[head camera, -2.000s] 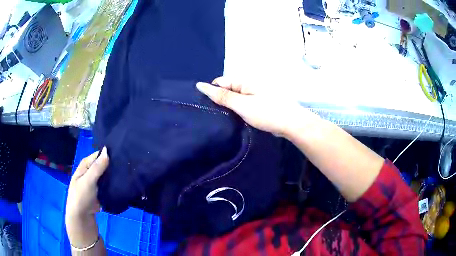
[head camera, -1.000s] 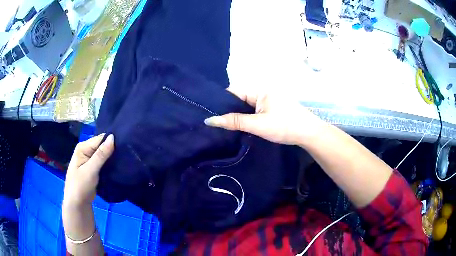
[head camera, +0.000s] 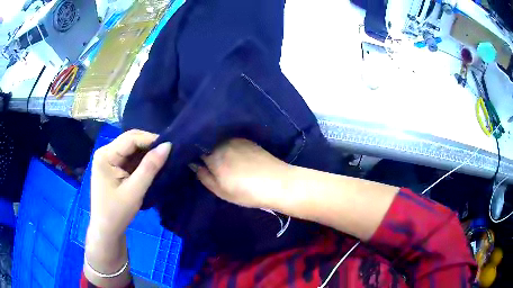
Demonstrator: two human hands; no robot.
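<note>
The dark navy trousers (head camera: 225,34) run from the table down over the lap, with a pale stitch line across the cloth. My left hand (head camera: 126,174) pinches the cloth's left edge between thumb and fingers. My right hand (head camera: 236,171) is at the middle of the cloth, its fingers bent at a fold; the fingertips are partly hidden. A thin white tape loop (head camera: 283,226) shows below my right forearm, partly covered.
Blue crates (head camera: 42,225) stand at the lower left. The table edge bears a ruled strip (head camera: 382,140). Green-and-yellow scissors (head camera: 485,115) lie at right, orange-handled scissors (head camera: 64,81) at left beside tan packaging (head camera: 107,70). A white cord (head camera: 340,261) hangs across my front.
My right hand has moved down and left from the stitched edge to the middle fold. My left hand has moved right and slightly up with the cloth. The tape loop is now partly covered.
</note>
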